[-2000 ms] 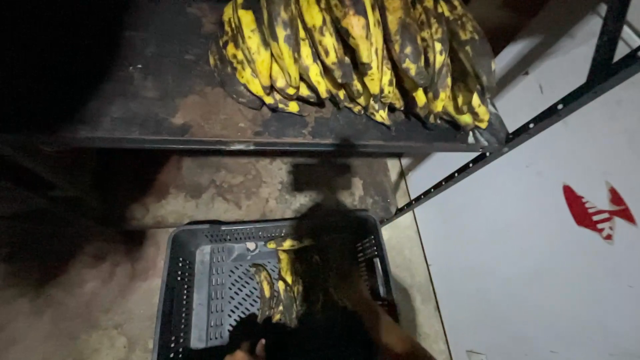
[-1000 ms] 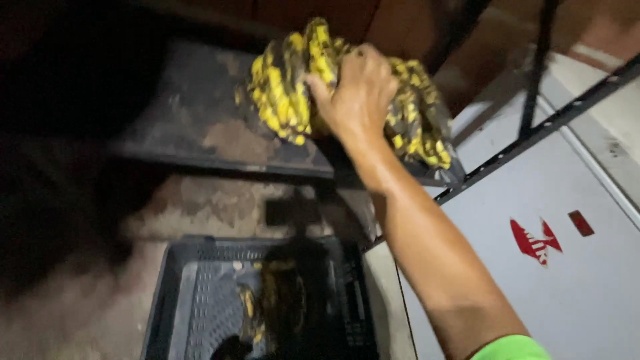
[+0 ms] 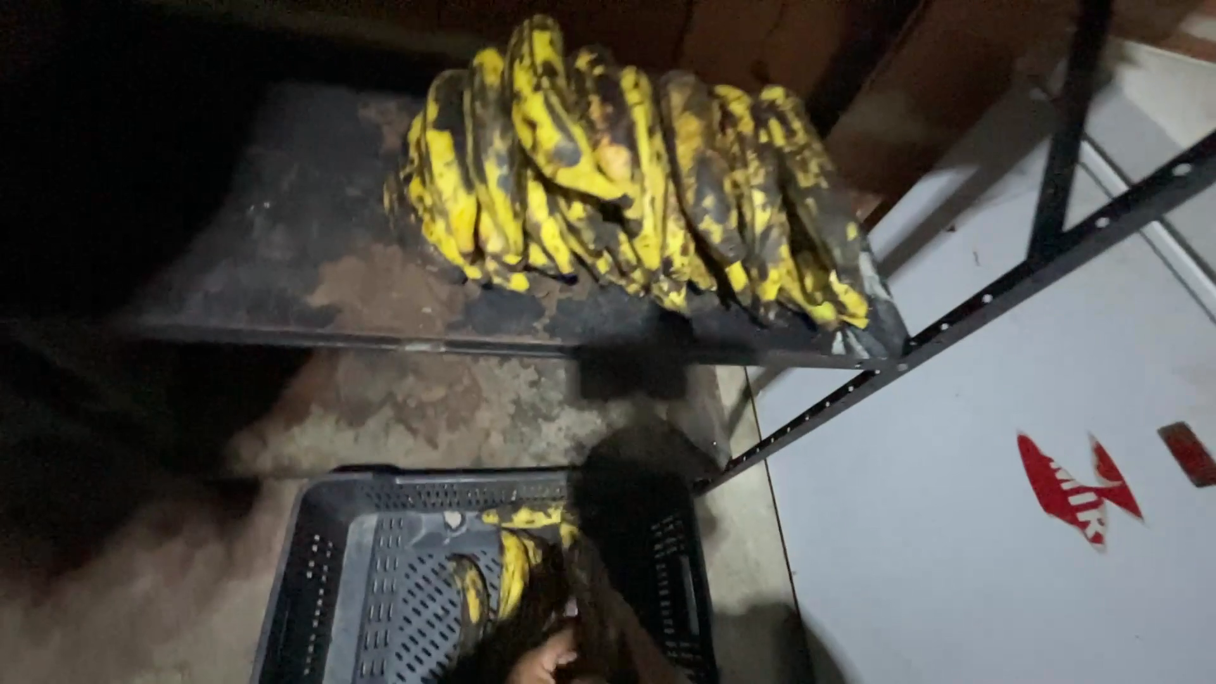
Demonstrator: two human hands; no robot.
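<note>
Ripe plantains (image 3: 570,180), yellow with black patches, lie in a row of bunches on a dark shelf (image 3: 380,294). Below stands a black perforated plastic crate (image 3: 323,570) with several plantains (image 3: 513,575) inside, partly in shadow. What looks like my left hand (image 3: 546,657) is at the bottom edge over the crate, mostly cut off. Just right of it, my right hand (image 3: 613,622) is low over the crate, blurred and deep in shadow, close to the plantains there. Whether either hand grips anything is hidden.
A black perforated metal shelf upright (image 3: 988,299) slants along the right of the shelf. Beyond it is a pale panel (image 3: 931,494) with a torn red sticker. A worn, stained surface (image 3: 456,408) shows between shelf and crate. The left side is very dark.
One second ago my right hand was on the plantains on the shelf; now it is down over the crate. A plantain bunch on the shelf now sits higher on the others.
</note>
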